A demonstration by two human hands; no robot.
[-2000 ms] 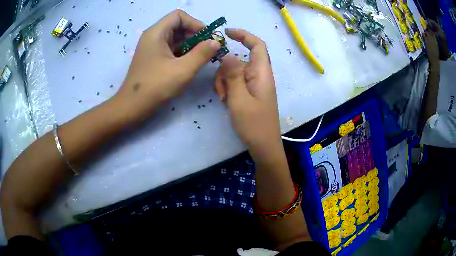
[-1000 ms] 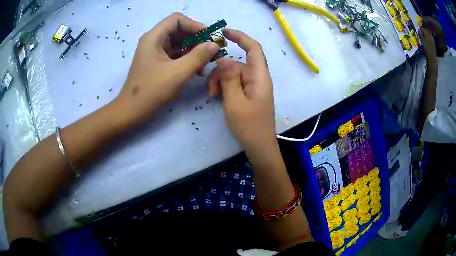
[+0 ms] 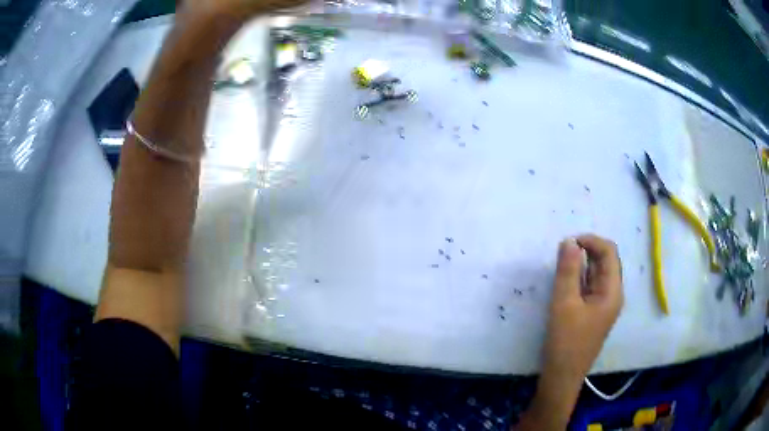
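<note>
My left hand (image 3: 244,5) is at the top edge, blurred and cut off; what it holds, if anything, cannot be told. My right hand (image 3: 588,278) is over the table's right half, its fingers curled; a small pale spot shows between them, but whether it is held cannot be told. A white cable (image 3: 614,394) loops at the near edge by my right wrist. A board assembly with a silver and yellow battery (image 3: 379,84) lies on the table at the back. Another green board (image 3: 493,57) lies behind it to the right, blurred.
Yellow-handled cutters (image 3: 658,244) lie right of my right hand, jaws parted. A green board pile (image 3: 734,248) is beyond them. Clear plastic (image 3: 232,202) with boards on it is at the left. A dark flat phone (image 3: 116,114) lies beside my left forearm. Dark specks are scattered around.
The view has swung left. My hands have moved apart: the left up to the top edge, the right alone near the front. The board no longer shows between my fingers.
</note>
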